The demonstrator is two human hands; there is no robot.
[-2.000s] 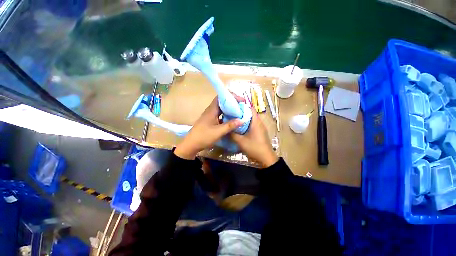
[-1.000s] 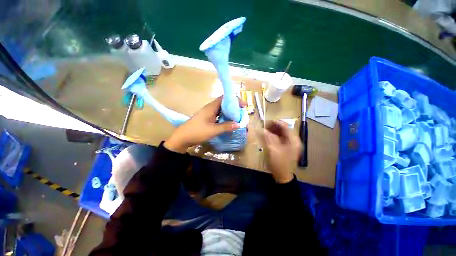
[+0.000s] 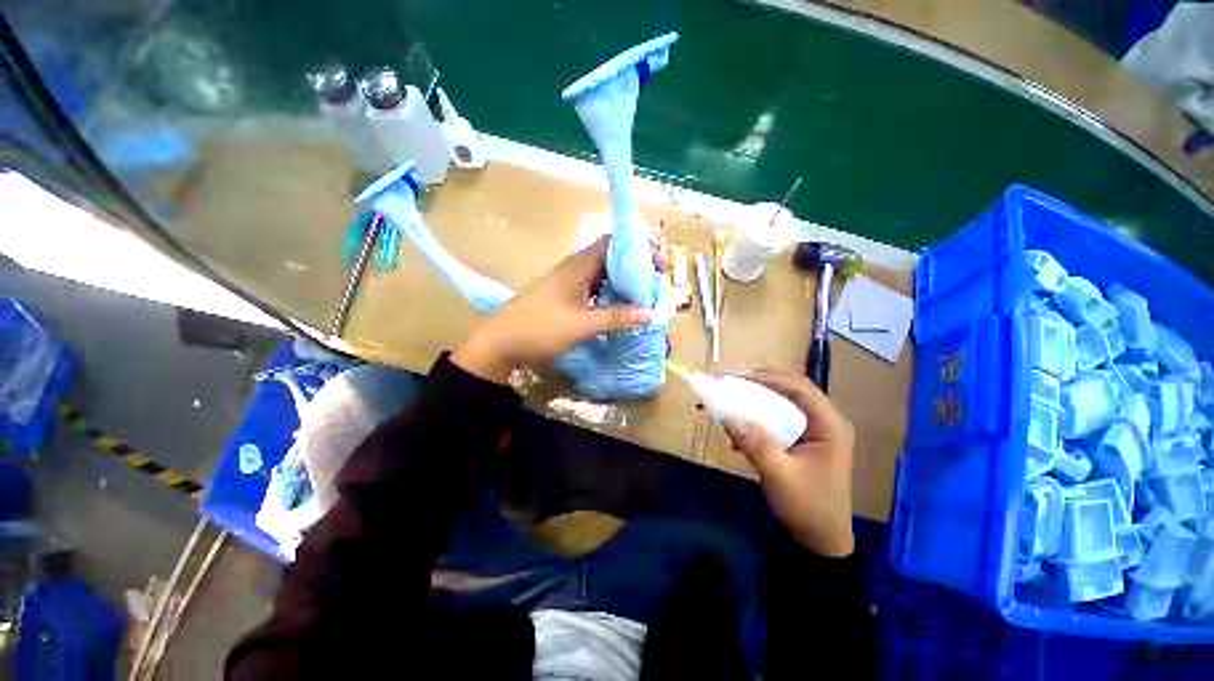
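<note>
The pale-blue figure lower body (image 3: 622, 359) is held at the bench's front edge, with one leg pointing up and away and the other lying to the left. My left hand (image 3: 553, 317) is closed around it where the upright leg meets the ruffled waist. My right hand (image 3: 808, 459) holds the white glue bottle (image 3: 762, 407) at the right. The bottle's narrow tip points left and is at or very close to the waist's right side; I cannot tell if it touches.
The mallet (image 3: 821, 313), a pale square pad (image 3: 872, 317) and the white glue cup with a stick (image 3: 759, 244) stand beyond my right hand. A blue crate (image 3: 955, 399) of pale blocks is at the right. White bottles (image 3: 406, 131) are at the back left.
My right hand has left the figure, picked up the glue bottle and brought its tip to the waist. My left hand still holds the figure, whose upright leg now points more directly away.
</note>
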